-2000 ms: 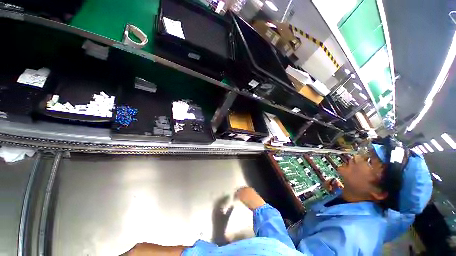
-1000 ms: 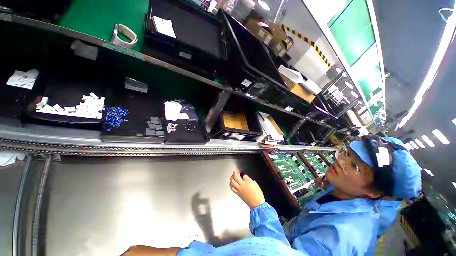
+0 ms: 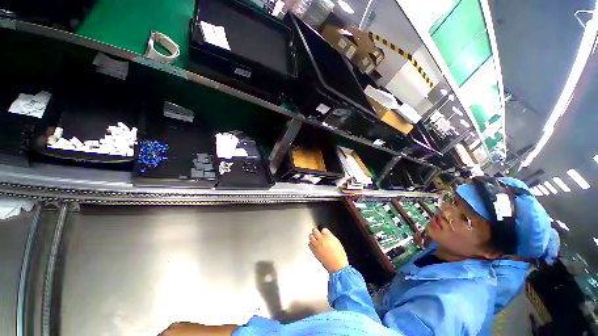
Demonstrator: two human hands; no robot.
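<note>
A bare wrist or forearm in a light blue sleeve crosses the bottom edge. I take it as mine, but cannot tell which side. Its hand is cut off, and neither my left hand nor my right hand is clearly in view. A bare metal surface [image 3: 151,262] lies in front of me. Behind it, shelf trays hold white connectors [image 3: 119,141], blue components [image 3: 152,155], grey parts [image 3: 202,167] and small parts beside white paper [image 3: 227,146]. Green circuit boards [image 3: 380,223] lie in reddish-brown-railed frames at the right.
A person in a blue smock and cap [image 3: 446,289] stands close on the right. That person's raised hand [image 3: 328,249] is over the metal surface, fingers curled. Black bins [image 3: 246,39] and a whitish tape roll [image 3: 162,47] sit on the upper shelf. Metal rails [image 3: 47,262] run at left.
The view has shifted a little, then held nearly still. The other person's hand has risen from lower down and moved slightly right, its fingers now more closed. The forearm at the bottom has hardly moved.
</note>
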